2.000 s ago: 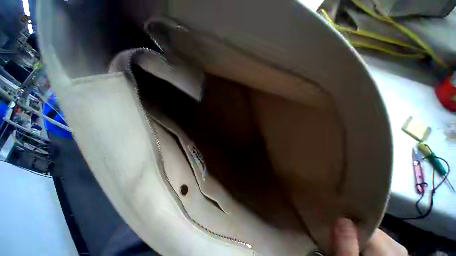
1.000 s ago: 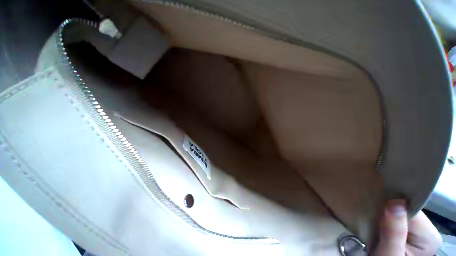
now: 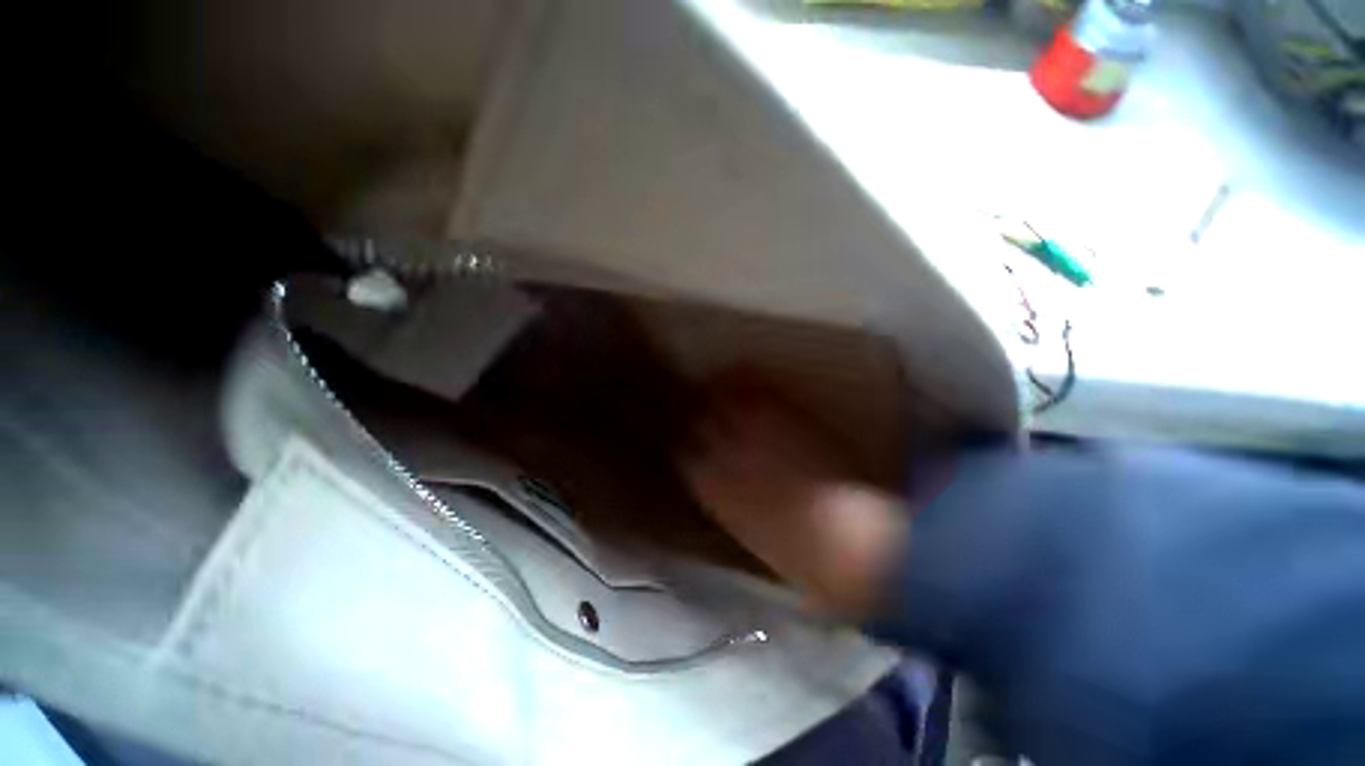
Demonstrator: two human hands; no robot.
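Observation:
The beige handbag (image 3: 389, 599) fills most of the view, tilted, with its mouth open. The silver zip teeth (image 3: 449, 518) run along the near edge. Inside, the inner pocket (image 3: 641, 584) carries a blurred white label (image 3: 542, 500), with a dark round snap (image 3: 587, 615) nearby. A pale grey flap (image 3: 457, 341) hangs inside at the far left end. A small whitish spot shows above it; I cannot tell what it is. My right hand (image 3: 794, 501) is inside the bag mouth, blurred, its fingertips lost in shadow. My left hand is not visible.
On the white table (image 3: 1198, 352) at the right lie a green-handled tool (image 3: 1057, 259), a dark cord (image 3: 1060, 374) and a thin stick (image 3: 1210, 213). A red container (image 3: 1081, 68) stands behind. Dark and yellow items show at the back.
My right hand has left the bag's right edge and reached into the mouth, bringing the blue sleeve into view. The bag sits lower and smaller in view, and more table shows.

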